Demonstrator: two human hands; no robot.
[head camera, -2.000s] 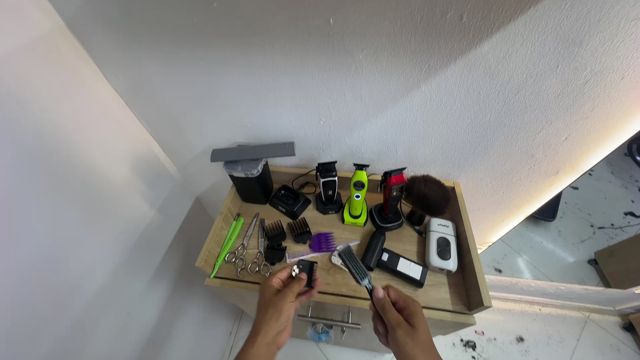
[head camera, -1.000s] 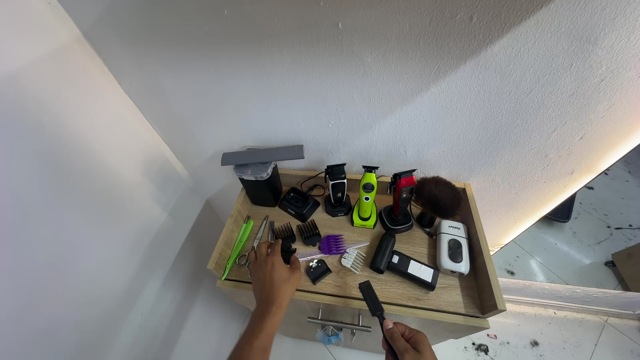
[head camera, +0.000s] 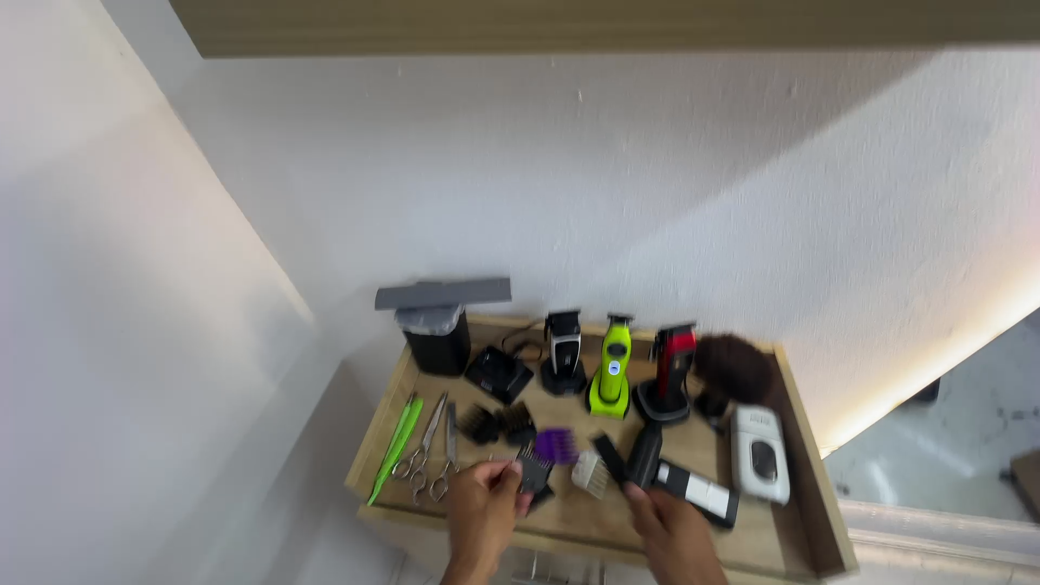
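My left hand grips a black clipper guard comb between thumb and fingers, above the front of the wooden tray top; another dark guard shows partly beneath it. In my right hand is a small black brush or comb, blurred, pointing up and left. Between the hands lie a purple guard comb and a white guard comb. Behind my left hand are two black guard combs. Thinning shears, scissors and a green razor lie to its left.
Along the back stand a black container, a black charging base, a black-and-silver clipper, a lime trimmer and a red-and-black clipper. At right are a dark round brush, a white shaver and a black-and-white device. A wooden shelf edge overhangs.
My left hand has moved right from beside the scissors and now holds up a black guard comb. The right hand's black tool has moved up beside the white guard. The view has tilted upward.
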